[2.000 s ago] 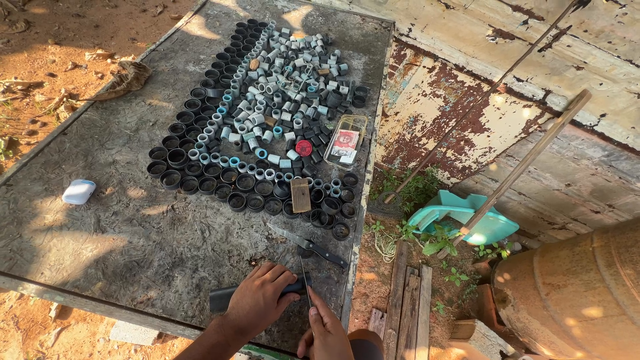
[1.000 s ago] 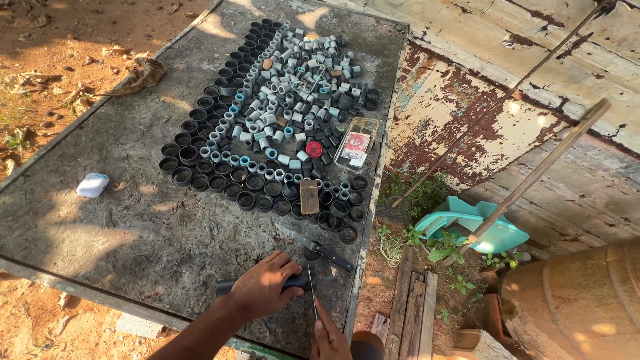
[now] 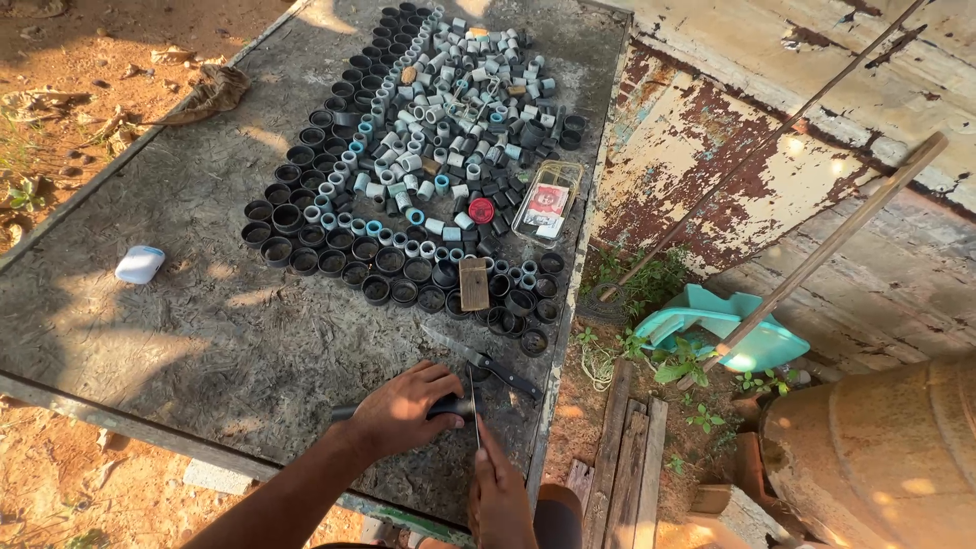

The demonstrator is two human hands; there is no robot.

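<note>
My left hand (image 3: pixel 408 404) presses a dark pipe (image 3: pixel 345 412) down on the table near its front edge. In my right hand (image 3: pixel 494 488) is a knife with a thin blade (image 3: pixel 474 404), which lies across the pipe's right end. Its handle is hidden in my fingers. Just beyond, a second knife with a black handle (image 3: pixel 511 377) lies flat on the table. Farther back, black pipe rings (image 3: pixel 332 263) stand in rows around a loose heap of grey and blue pipe pieces (image 3: pixel 412 164). A small wooden block (image 3: pixel 473 284) rests on the rings.
A white case (image 3: pixel 140 264) lies at the table's left. A clear tray (image 3: pixel 547 202) holding a printed card and a red cap (image 3: pixel 481 210) sit by the heap. Right of the table are planks (image 3: pixel 627 465), a turquoise plastic container (image 3: pixel 724 328), a leaning pole (image 3: pixel 831 244) and a rusty drum (image 3: pixel 877 450).
My left hand stays on the pipe while the knife in my right hand remains at its right end. No object has plainly been picked up or let go.
</note>
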